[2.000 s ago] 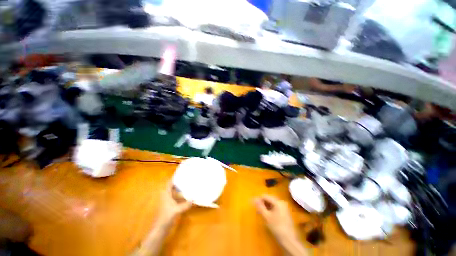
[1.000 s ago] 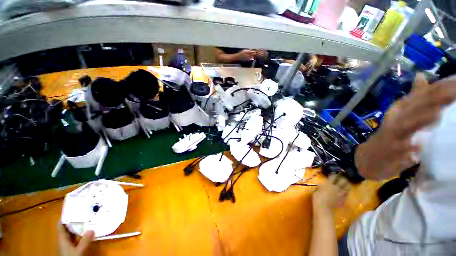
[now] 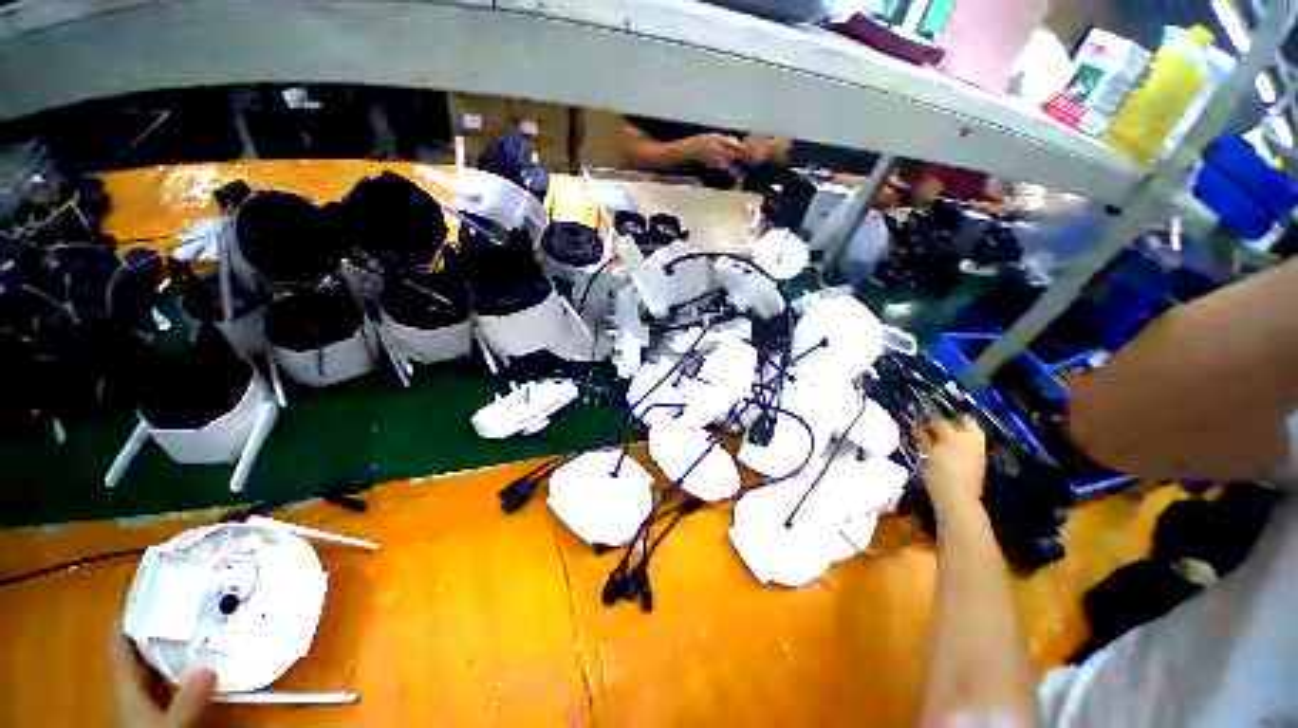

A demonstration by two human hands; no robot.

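Note:
A white many-sided camera housing (image 3: 271,597) with a dark centre hole and two slim white antennas sits at the lower left on the orange tabletop. My left hand (image 3: 164,697) grips its lower left edge, thumb on the face; the hand is partly cut off by the bottom edge. My right hand (image 3: 951,458) reaches into a bundle of black cables (image 3: 1004,491) at the right of the pile. Its fingertips are among the cables, and whether they hold one cannot be told. White covers (image 3: 601,498) with black pigtail cables lie in the pile.
Half-built cameras (image 3: 325,334) with black tops stand on the green mat (image 3: 86,477). Dark wires are heaped at the far left. A grey shelf (image 3: 570,50) crosses above. Another person's arm (image 3: 1196,384) extends in from the right. Blue trays (image 3: 1089,405) lie beyond the cables.
My view has swung right. My left hand still grips the housing, now turned and further left. My right hand has moved from the bare tabletop to the cable bundle. The other person's raised hand has lowered.

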